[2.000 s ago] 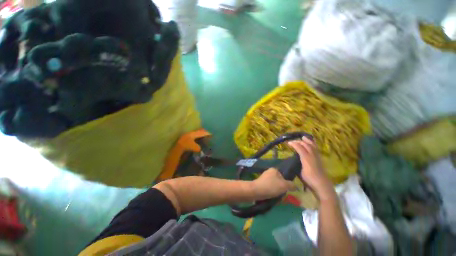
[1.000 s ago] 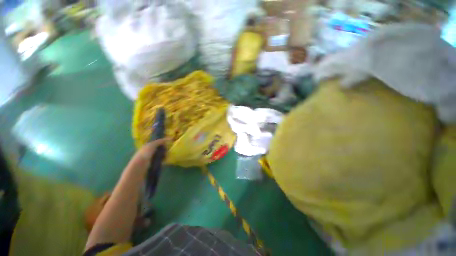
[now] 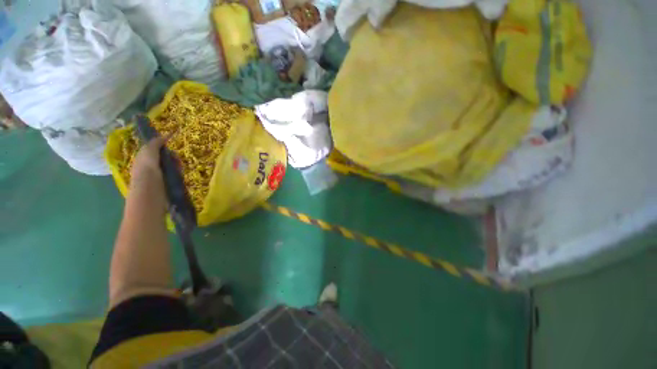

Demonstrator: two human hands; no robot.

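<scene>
My left hand is at the upper end of the black pallet truck handle and holds it; the fingers are blurred. The handle's shaft runs down to a dark, unclear base near my body. The large yellow woven sack shows only as a strip at the bottom left edge, with dark soft goods beside it. The orange truck body cannot be made out. My right hand is not in view.
An open yellow sack of small yellow pieces stands just beyond the handle. White sacks are behind it. A big yellow bundle lies at upper right. Striped tape crosses the green floor towards a white wall. A shoe tip shows below.
The view has swung right, so the large sack has slid to the left edge and the wall has appeared. My right hand has left the handle and the picture; my left hand stays on it.
</scene>
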